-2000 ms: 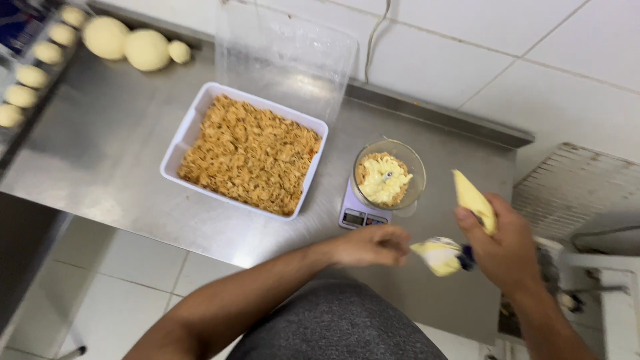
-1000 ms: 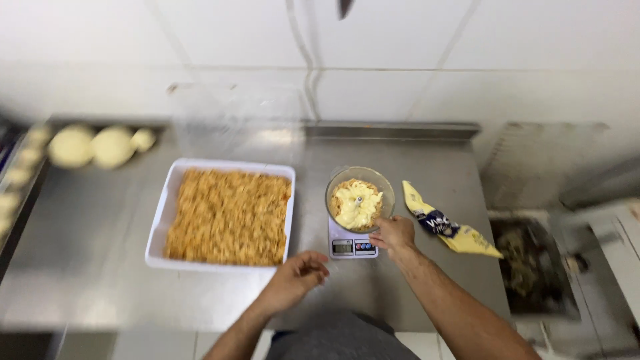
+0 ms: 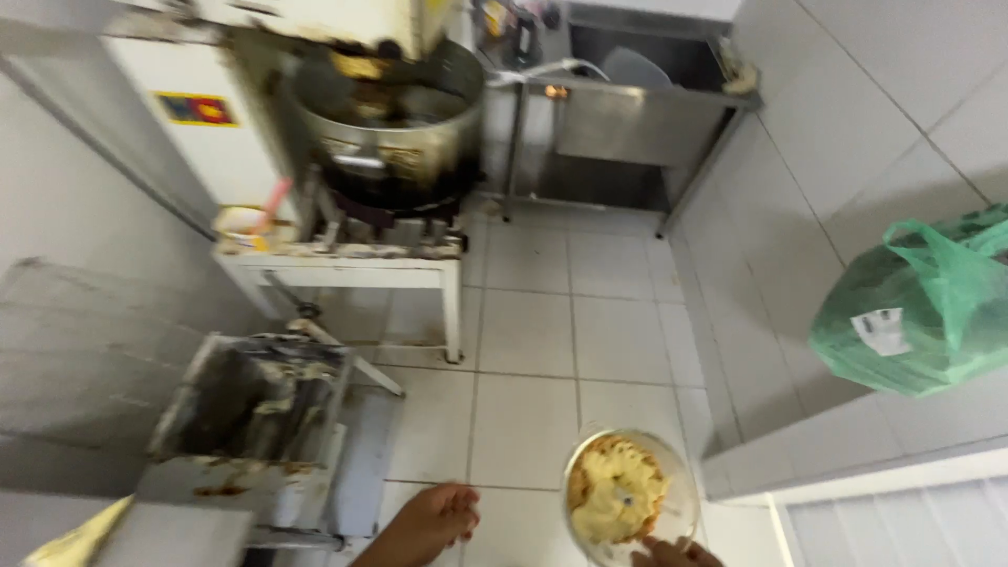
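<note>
My right hand (image 3: 676, 554), at the bottom edge and partly cut off, grips the near rim of a clear round bowl (image 3: 683, 504). Inside the bowl lie an orange-brown shredded filling and a pale yellow creamy mass (image 3: 618, 492) with a small hub in its middle. The bowl is held over the tiled floor. My left hand (image 3: 441, 516) is to the left of the bowl, apart from it, its fingers loosely curled and nothing seen in them. The tip of a yellow piping bag or packet (image 3: 79, 535) shows at the lower left.
A large mixer with a metal bowl (image 3: 394, 150) stands on a white stand (image 3: 354, 272) ahead on the left. A dirty metal bin (image 3: 185, 394) is at the lower left. A steel sink (image 3: 622, 118) stands at the back, and a green plastic bag (image 3: 890, 315) is at the right.
The bowl was on the scale at the steel counter one second ago; now my right hand holds it over the floor. The view has swung widely away from the counter.
</note>
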